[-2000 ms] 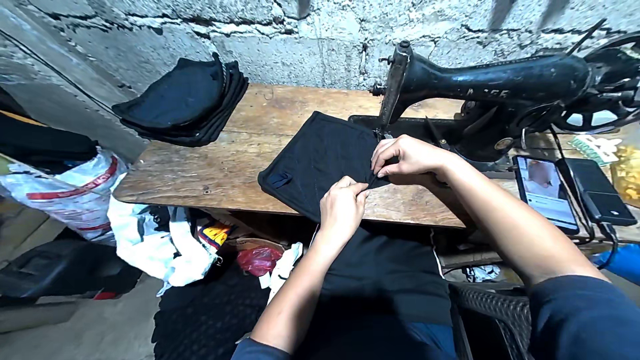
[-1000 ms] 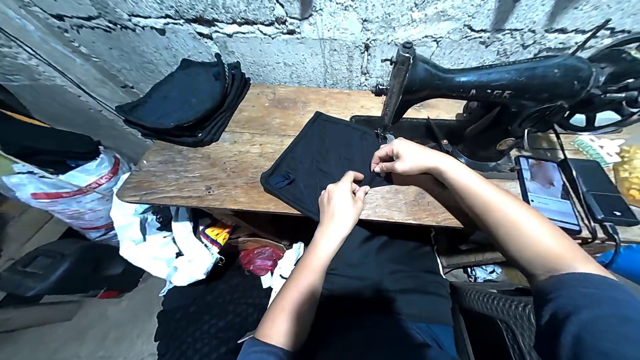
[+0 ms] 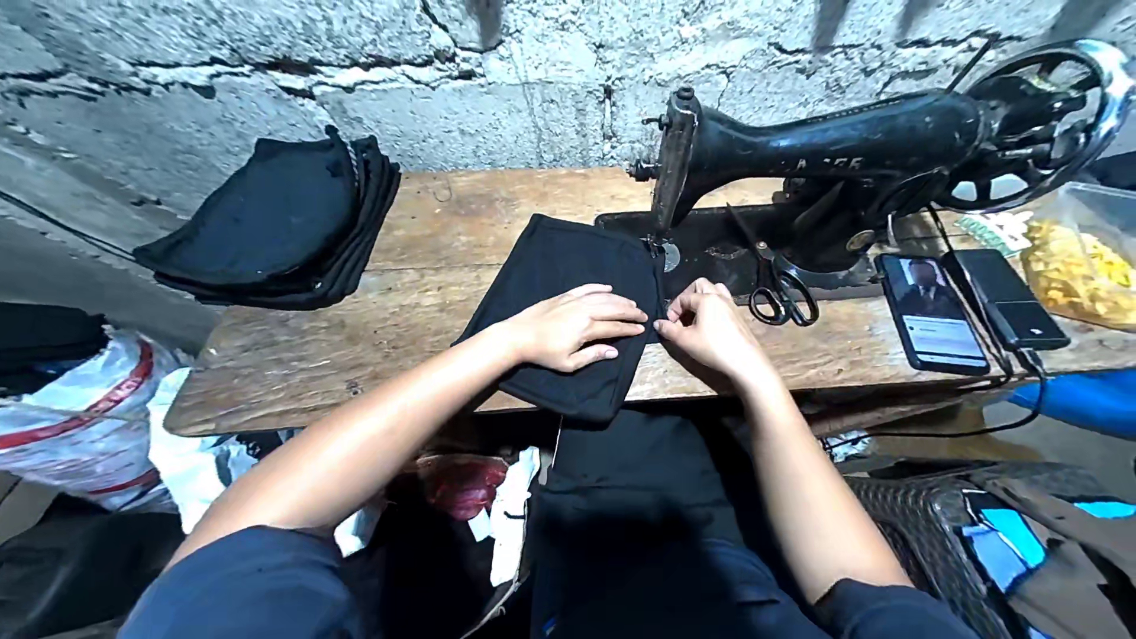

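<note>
A black fabric piece (image 3: 577,266) lies on the wooden table with its right edge by the needle of a black sewing machine (image 3: 834,142). My left hand (image 3: 581,328) rests flat on the fabric, fingers pointing right and slightly spread. At the fabric's right edge, my right hand (image 3: 706,324) pinches the edge between thumb and fingertips. Black-handled scissors (image 3: 777,284) lie just right of that hand, their blades over the machine bed. Farther left on the table is a stack of black fabric pieces (image 3: 275,222).
A phone (image 3: 932,311) with a lit screen and a black device (image 3: 1007,297) with a cable lie at the right. Beyond them stands a clear container of yellow pieces (image 3: 1083,266). A rough block wall (image 3: 532,106) backs the wooden table (image 3: 284,373). White sacks (image 3: 89,426) stand lower left.
The fabric has been turned on the table. My left hand has gone from pinching its near right edge to lying flat on it. The scissors now show beside my right hand.
</note>
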